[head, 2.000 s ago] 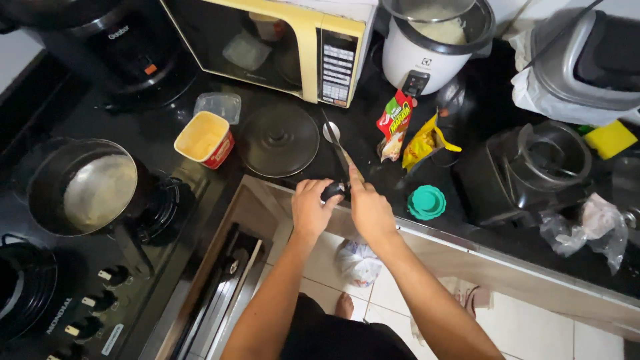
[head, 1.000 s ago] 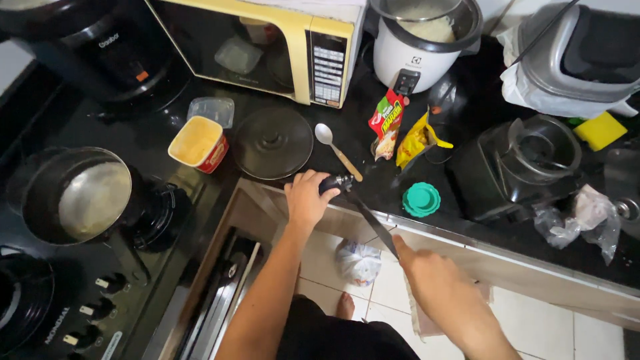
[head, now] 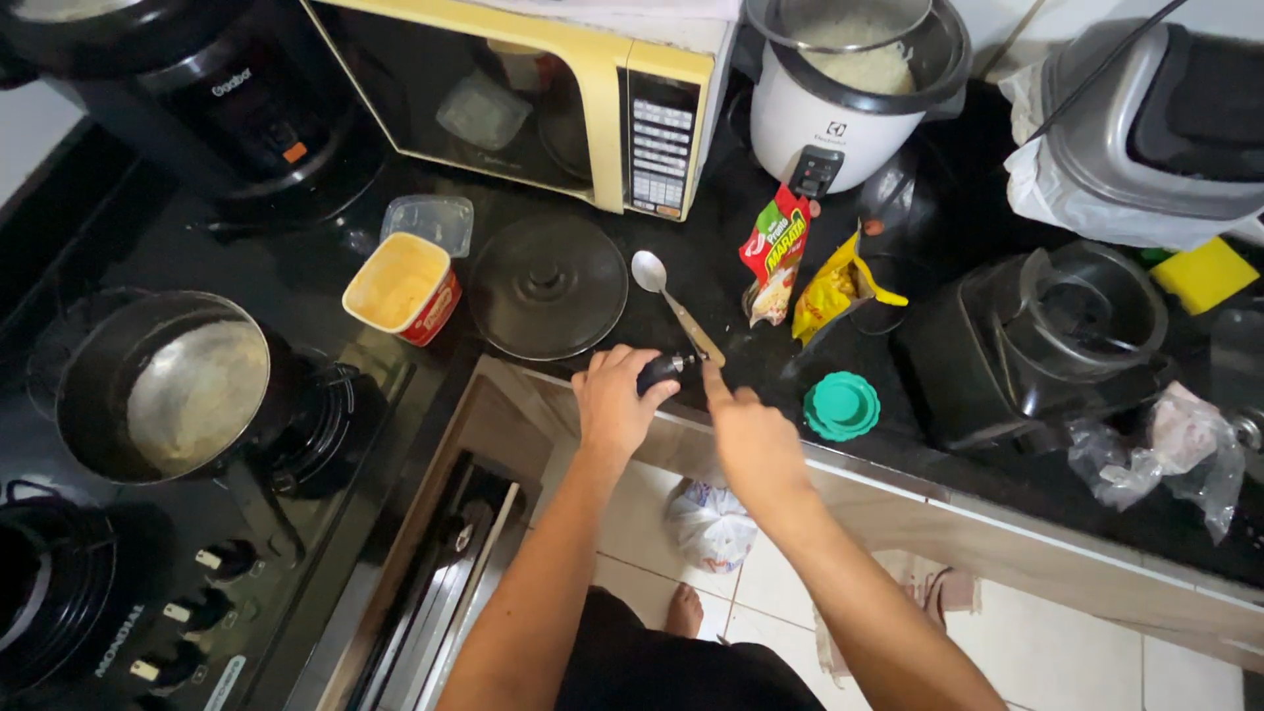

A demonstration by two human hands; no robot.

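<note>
My left hand grips a small black-handled tool with a metal end, at the counter's front edge. My right hand is just right of it, index finger stretched toward the metal end. The right hand appears closed around a knife's handle; the knife is mostly hidden or blurred. Just beyond both hands lies a metal spoon with a wooden handle. A black pot lid rests to the left, and a scalloped green plastic lid to the right.
A pot sits on the stove at left, near an open margarine tub. Behind are a yellow-framed microwave and a rice cooker. Food packets and a black blender-like appliance stand right; a plastic bag is on the floor.
One second ago my right hand was farther right and nearer me, with the knife blade stretched between the hands. It has come back close to my left hand, which keeps its hold.
</note>
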